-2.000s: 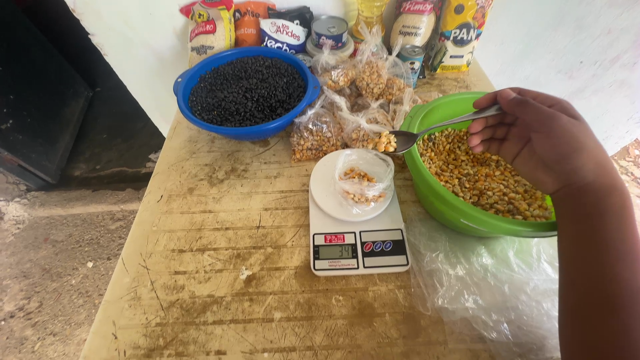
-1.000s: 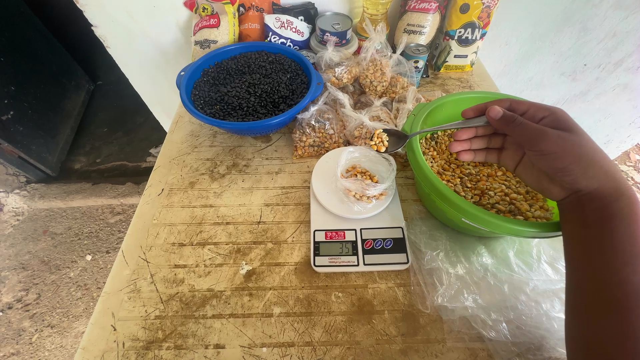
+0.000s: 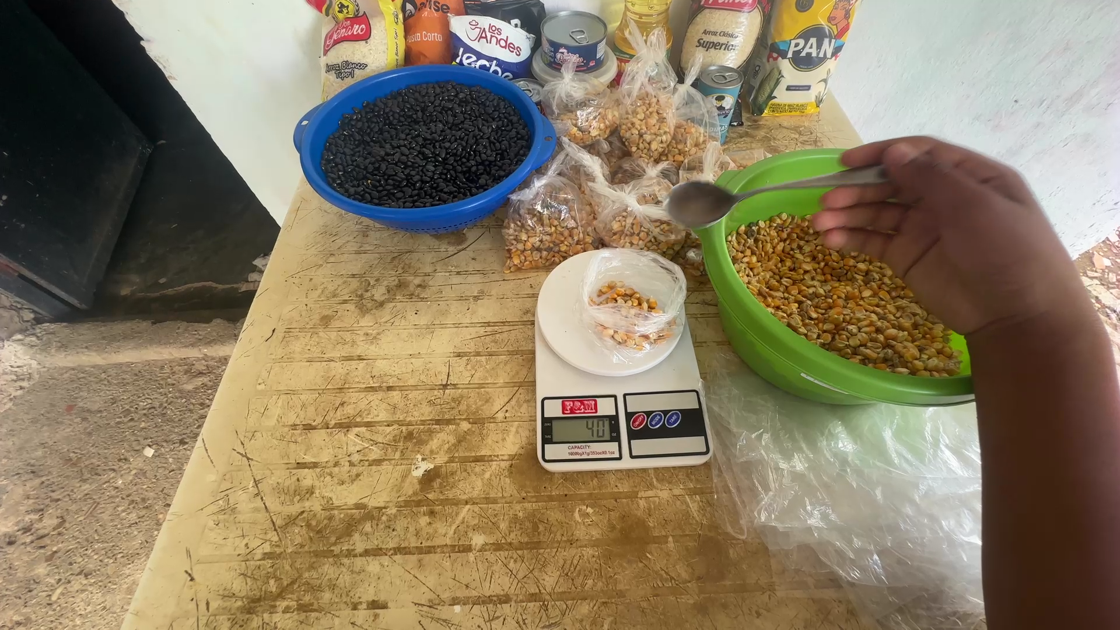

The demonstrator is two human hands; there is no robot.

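Note:
My right hand grips the handle of a metal spoon above the left rim of a green plastic bowl of corn kernels. The spoon's bowl looks empty. On the round platform of a white digital kitchen scale sits an open clear plastic bag with some kernels inside. The scale's display reads 40. Behind the scale stand several knotted plastic bags of corn. My left hand is out of view.
A blue plastic colander full of black beans stands at the back left. Clear plastic bags lie at the right, below the green bowl. Along the back are food packets, cans and an oil bottle.
Kernels seen in the spoon in both earlier frames are gone from it. The scale's reading has risen from 34 through 35 to 40. My right hand still holds the spoon near the bag.

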